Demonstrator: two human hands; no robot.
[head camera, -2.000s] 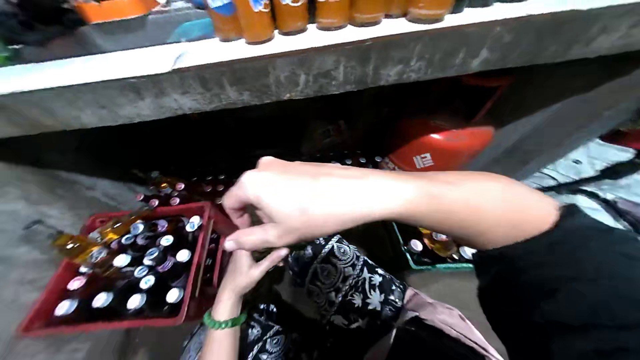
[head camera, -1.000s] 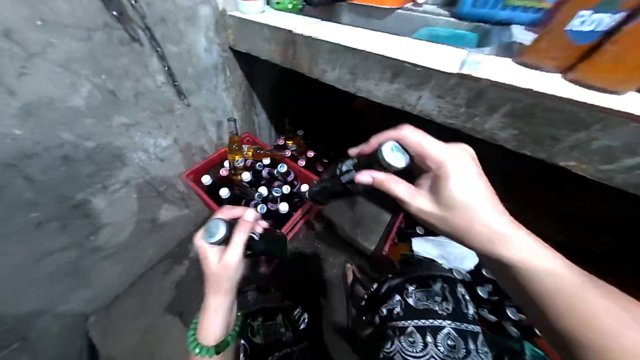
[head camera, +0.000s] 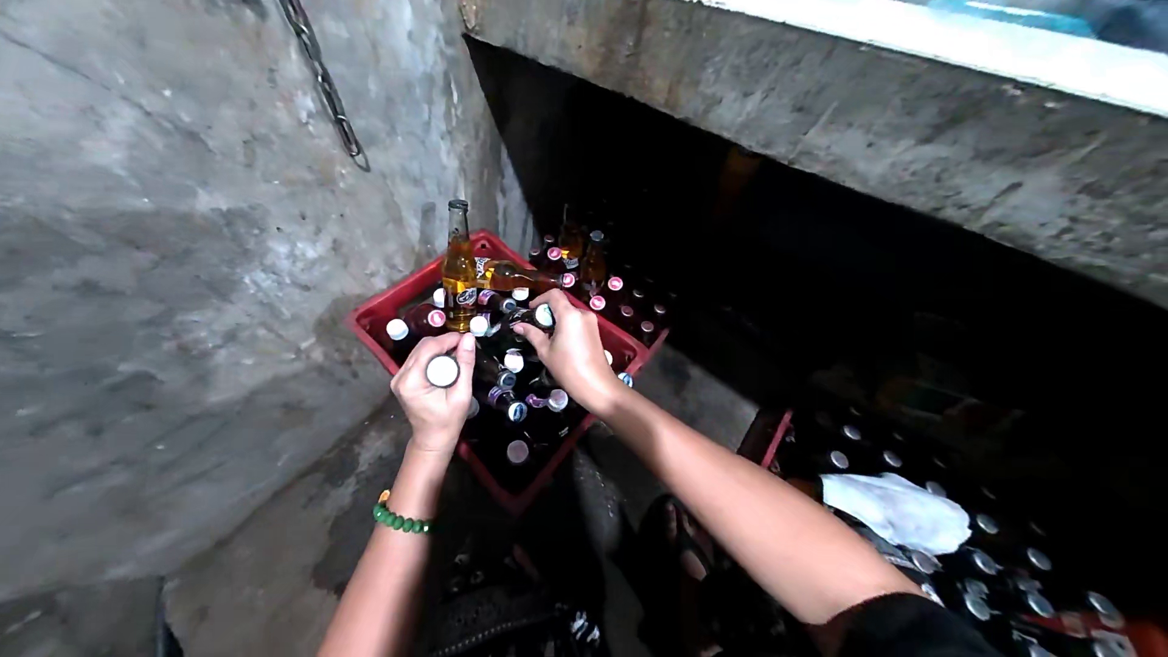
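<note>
My left hand (head camera: 431, 391), with a green beaded bracelet at the wrist, holds a capped bottle (head camera: 443, 370) by its neck at the near left side of a red plastic crate (head camera: 374, 315). Over the crate, my right hand (head camera: 570, 351) grips another capped bottle (head camera: 545, 316) near its top. Dark capped bottles (head camera: 514, 361) fill much of the crate. An amber glass bottle (head camera: 460, 274) stands upright above them, and a second amber bottle (head camera: 511, 275) lies on its side behind it. The lower parts of both held bottles are hard to make out.
More capped bottles (head camera: 616, 285) stand behind the crate, under a concrete counter (head camera: 821, 119). At lower right, a white cloth (head camera: 899, 511) lies on other capped bottles. A rough concrete wall (head camera: 182, 274) with a hanging metal chain (head camera: 324, 82) rises at left.
Two seconds ago my hands were together without bottles; one second ago each held one. Since then both hands have moved over to the red crate with the bottles. The view has swung left.
</note>
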